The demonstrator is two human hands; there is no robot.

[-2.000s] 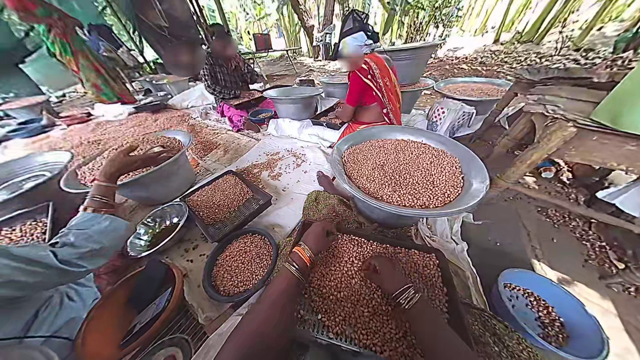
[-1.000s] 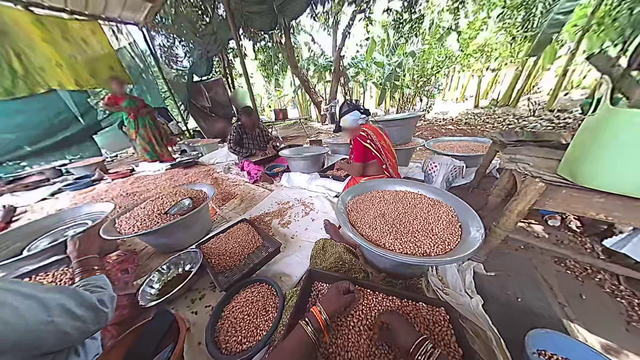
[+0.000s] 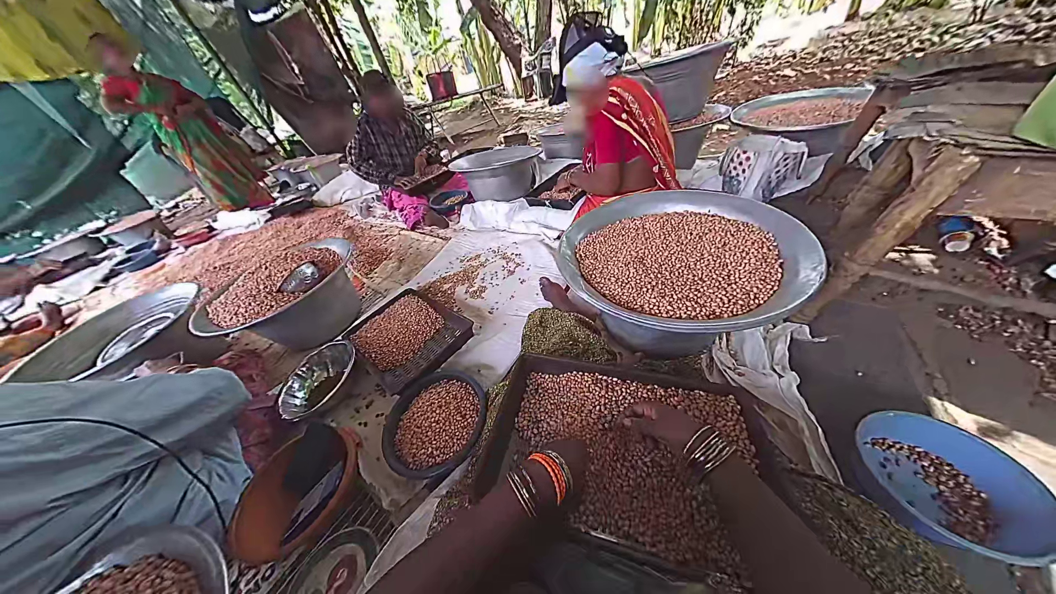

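Observation:
A dark rectangular tray (image 3: 747, 412) full of reddish-brown nuts or beans lies in front of me. My left hand (image 3: 554, 462) rests in the nuts at its left side, bangles at the wrist; the fingers are partly hidden and a grip cannot be made out. Farther in, near the tray's middle, my right hand (image 3: 660, 425) is bent over the nuts, fingertips close together; whether a nut is between them is too small to tell. Beyond the tray stands a wide metal basin (image 3: 800, 247) heaped with the same nuts. A round dark tub (image 3: 396, 429) of nuts is left of the tray.
A blue basin (image 3: 1015, 487) with darker pieces sits at right. Left are a slotted crate (image 3: 450, 334), a metal bowl (image 3: 289, 396), an orange tub (image 3: 247, 520) and a metal basin (image 3: 309, 318) with a scoop. A co-worker's sleeve is beside me; other people are farther back.
My right hand has moved farther into the tray, and my left hand lies lower in it than a second ago. The co-worker's hand at left is out of sight. The view has tilted down.

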